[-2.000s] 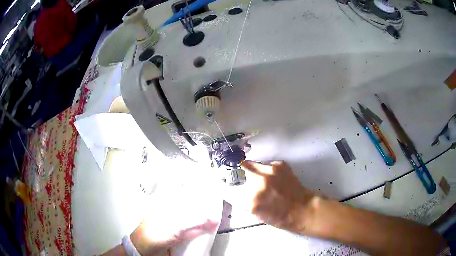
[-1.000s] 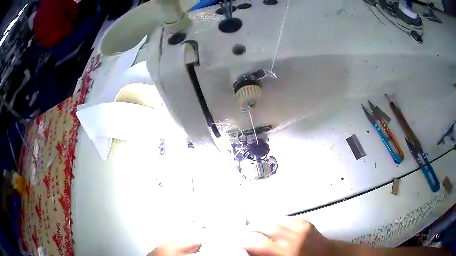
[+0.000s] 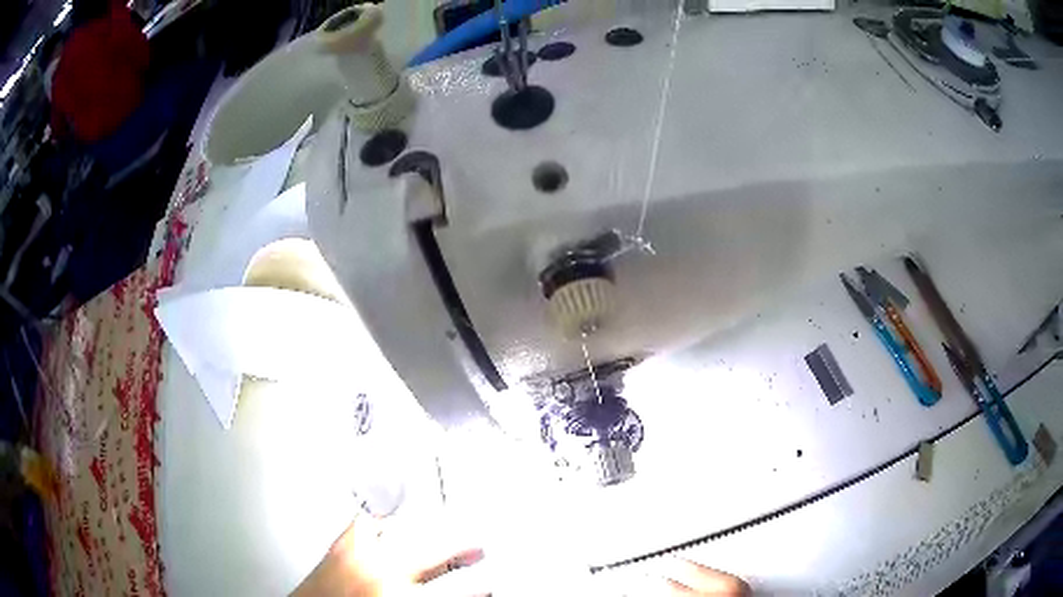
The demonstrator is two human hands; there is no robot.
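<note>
My left hand (image 3: pixel 371 564) is at the bottom edge, left of the needle area, partly washed out by the lamp. My right hand (image 3: pixel 688 578) is cut off by the bottom edge, with only some fingers showing. Any fabric under or between the hands is lost in the glare, so I cannot tell what they hold. The presser foot and needle area (image 3: pixel 597 422) is a dark metal cluster above the hands. The off-white sewing machine head (image 3: pixel 746 222) carries a ribbed cream tension dial (image 3: pixel 581 306) with white thread (image 3: pixel 661 128).
White fabric pieces (image 3: pixel 233 332) lie left of the machine, with a cream piece (image 3: pixel 291 268). Blue and orange snips (image 3: pixel 895 344), a second blue-handled tool (image 3: pixel 977 385) and a grey metal plate (image 3: pixel 829 374) lie at right. A tan board (image 3: pixel 99 455) borders the left. A red-clothed person (image 3: pixel 99 72) is in the background.
My right hand has moved from beside the presser foot down to the bottom edge. My left hand shifted left since one second ago. The view has also shifted.
</note>
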